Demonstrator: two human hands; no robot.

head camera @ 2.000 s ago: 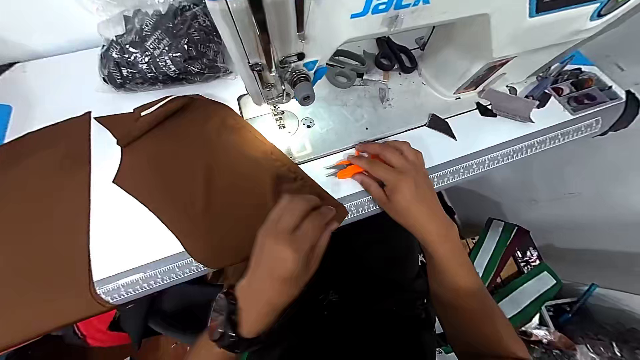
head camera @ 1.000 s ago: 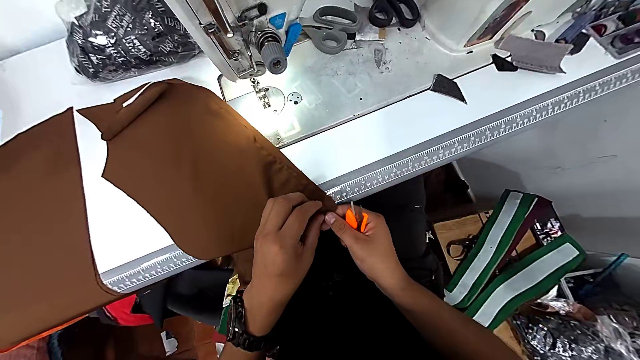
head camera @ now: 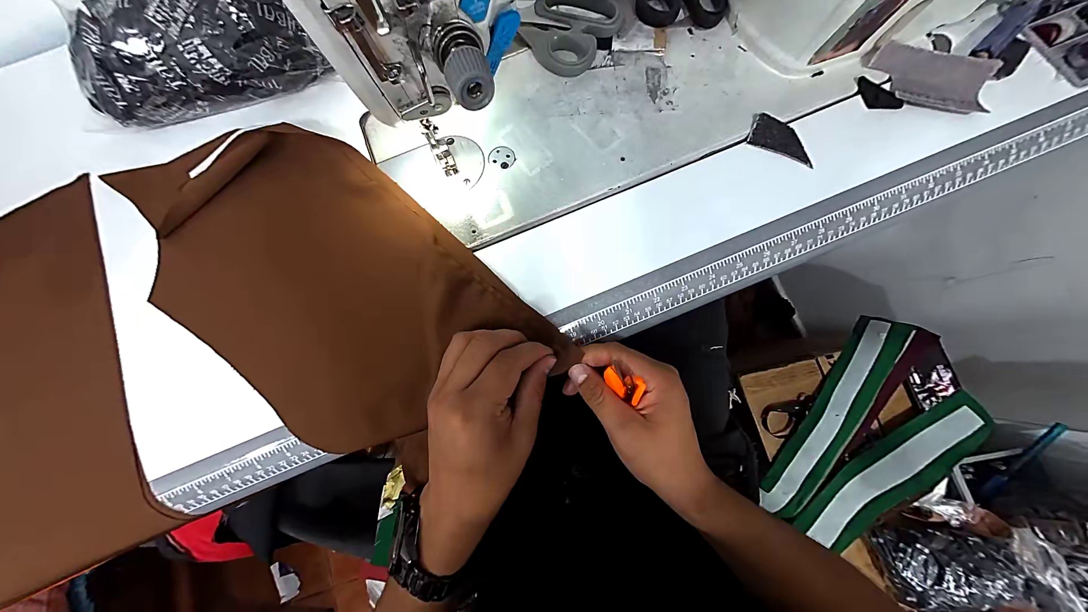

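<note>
A brown fabric piece (head camera: 323, 280) lies over the table and hangs a little past its front edge. My left hand (head camera: 484, 416), with a dark watch on the wrist, pinches the cloth's right corner at the edge. Close beside it, my right hand (head camera: 646, 416) has thumb and fingertips at the same corner, and small orange thread snips (head camera: 625, 386) are tucked in its palm. Whether the right fingertips grip cloth or thread is too small to tell. Behind the cloth stands the sewing machine's presser foot (head camera: 440, 149), under a lit lamp. Another brown fabric piece (head camera: 59, 365) lies at the left.
A measuring tape strip (head camera: 816, 234) runs along the table's front edge. Grey scissors (head camera: 565, 38) lie behind the machine head, and a wrapped black bundle (head camera: 187, 55) sits at the back left. Dark scraps (head camera: 780, 140) lie right of the needle plate. Green striped pieces (head camera: 892, 450) rest below the table.
My right hand has moved left and down from beside the cloth to its corner, with the orange snips now tucked in the palm. The view has moved closer to the table.
</note>
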